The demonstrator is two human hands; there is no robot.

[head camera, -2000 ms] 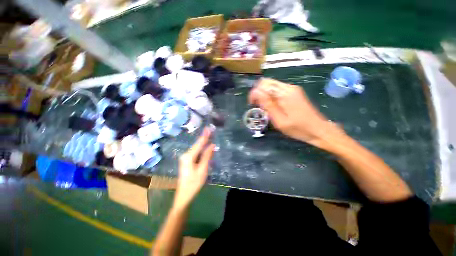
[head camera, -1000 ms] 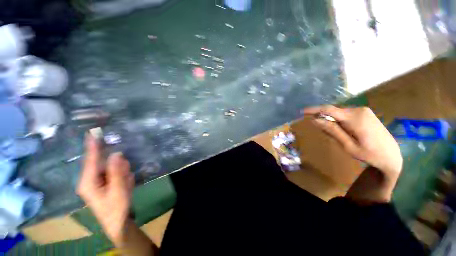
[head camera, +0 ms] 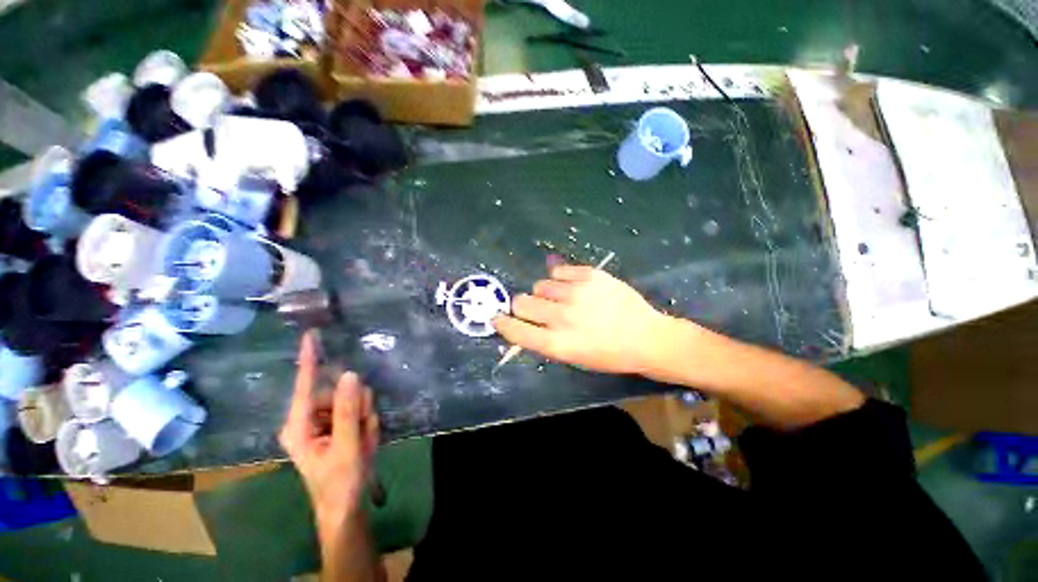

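Note:
A white ring-shaped housing with a spoked hub (head camera: 476, 305) stands end-on on the dark-green bench, a small tab at its left. My right hand (head camera: 592, 321) is closed around a thin pale rod (head camera: 607, 260) that pokes out on both sides of the hand; its fingertips touch the housing's right rim. My left hand (head camera: 330, 438) is left of the housing, near the bench's front edge, index finger extended. A blurred dark block, apparently the hammer head (head camera: 305, 305), lies past its fingertip; the handle is mostly hidden by the hand. Small specks lie scattered on the bench.
Light blue, white and black housings (head camera: 222, 256) are piled at left. A light blue cup-like housing (head camera: 652, 144) stands at the back. Two cardboard trays of small parts (head camera: 404, 100) are at the back left. White boards (head camera: 968, 205) lie at right. An open carton (head camera: 649, 423) is below the bench edge.
The view has swung right, then back. My right hand has moved from over the carton at the bench's front edge to the white housing. The pale rod now shows in it.

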